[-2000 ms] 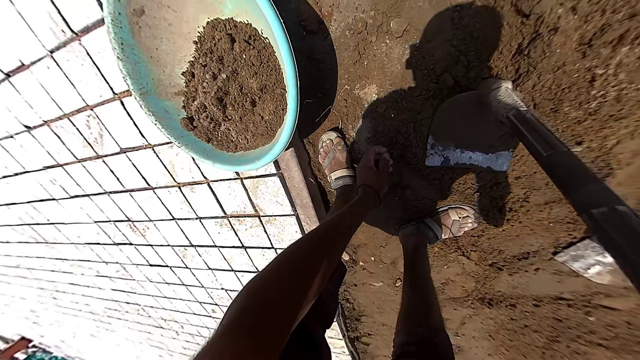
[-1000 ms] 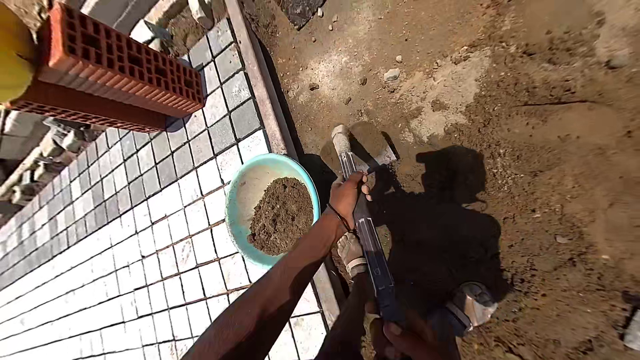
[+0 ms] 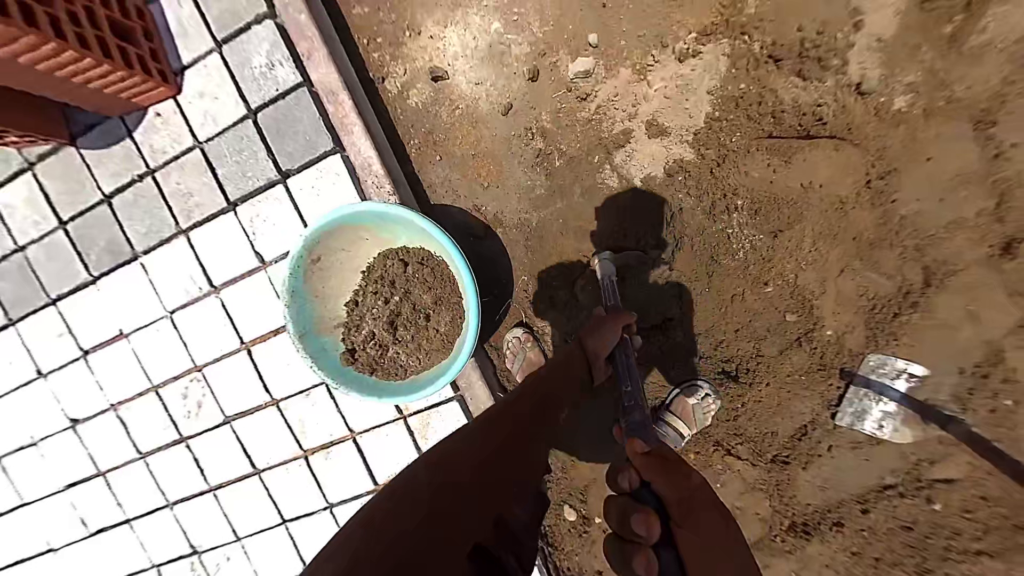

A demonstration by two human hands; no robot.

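My left hand (image 3: 606, 340) grips the dark handle of a hoe (image 3: 630, 384) near its head. Lower on the same handle, close to the camera, my right hand (image 3: 656, 500) is closed around it. The hoe's head is at the far end of the handle, and its blade is lost in my shadow. To the left of my hands a turquoise basin (image 3: 468, 320), holding a heap of damp brown soil (image 3: 406, 314), rests at the edge of the paving.
Pale square pavers (image 3: 192, 400) fill the left side, bordered by a concrete kerb (image 3: 344, 104). Red hollow bricks (image 3: 104, 48) stand at upper left. Bare soil (image 3: 784, 264) lies to the right, with another metal tool blade (image 3: 880, 396) on a dark handle. My sandalled feet (image 3: 690, 408) are below.
Two seconds ago the hoe stood at the right, with neither hand on it; one second ago both hands were on its handle, as now. The view has shifted considerably.
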